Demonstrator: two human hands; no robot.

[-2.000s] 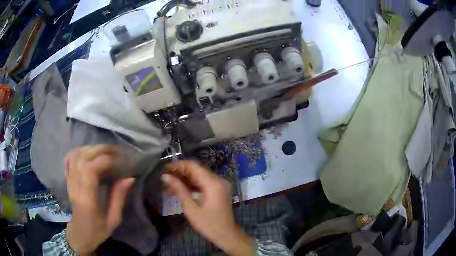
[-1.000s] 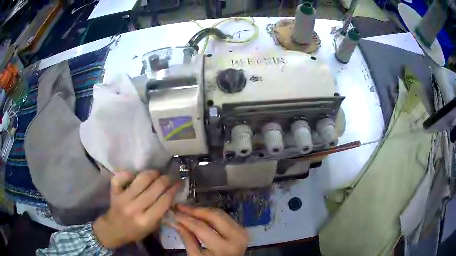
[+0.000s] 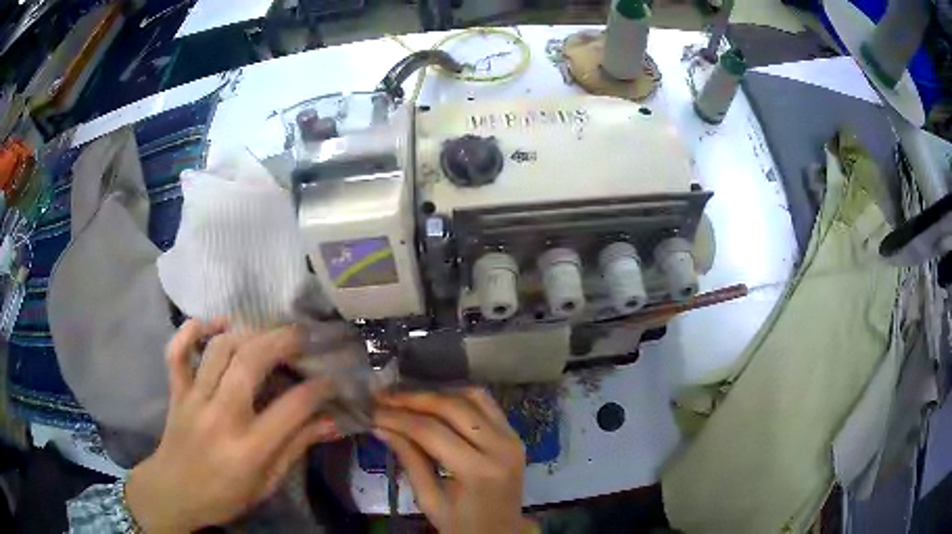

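Note:
The cream overlock machine (image 3: 564, 156) stands in the middle. Its presser foot area (image 3: 384, 339) is partly hidden by cloth. A grey-brown garment piece (image 3: 110, 313) lies left of the machine and runs under my hands. A whitish, ribbed-looking pocketing piece (image 3: 238, 245) lies beside the machine head. My left hand (image 3: 235, 428) grips the grey-brown cloth, fingers bent over it. My right hand (image 3: 454, 448) pinches the cloth's edge just in front of the foot. The cloth between the hands is bunched and slightly blurred. Whether the right hand also holds a tool cannot be seen.
Pale green pieces (image 3: 788, 386) hang at the right. A blue plaid cloth (image 3: 172, 136) lies at the left. Thread cones (image 3: 626, 42) stand behind the machine. Brown trimmings (image 3: 538, 407) lie by a blue patch. A brown stick (image 3: 699, 304) projects right from the machine.
The view has tilted, so the machine sits lower and more level than at first. The left hand has moved left from the foot since a second ago, and grey-brown cloth now bunches before the foot.

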